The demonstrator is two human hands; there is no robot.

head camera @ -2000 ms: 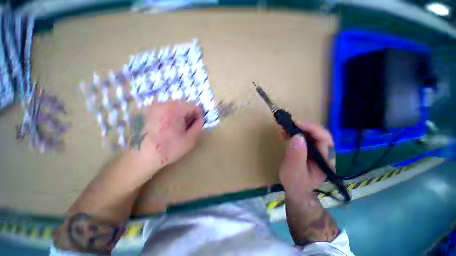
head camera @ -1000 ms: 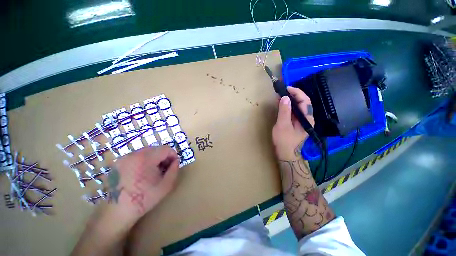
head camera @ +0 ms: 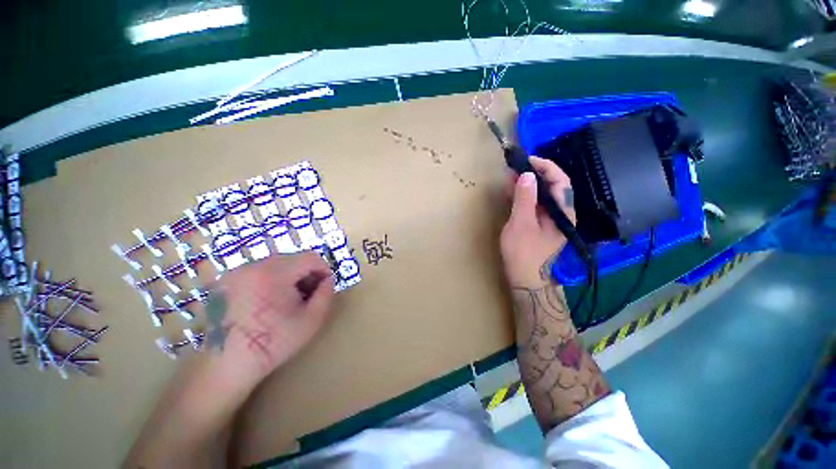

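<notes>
My right hand (head camera: 538, 212) holds the black soldering iron (head camera: 555, 203), its metal tip pointing up and left at a bundle of thin solder wire (head camera: 488, 92) at the cardboard's far edge. A white panel of round dark-ringed boards (head camera: 310, 190) lies on the cardboard at centre left. Connector leads (head camera: 156, 278) with white plugs stick out from the panel's left side. My left hand (head camera: 275, 307) rests over the panel's near right part, fingers bent down; what the fingertips hold, if anything, is hidden.
Loose leads (head camera: 64, 322) lie crossed at the left on the cardboard mat (head camera: 417, 302). More panels (head camera: 13, 224) are at the left edge. A blue tray (head camera: 541, 119) with a black box (head camera: 627, 174) stands at right. White strips (head camera: 275, 103) lie beyond the mat.
The view has turned and risen since two seconds ago. The iron's tip went from above the cardboard to the solder wire. Over the last second both hands have barely moved.
</notes>
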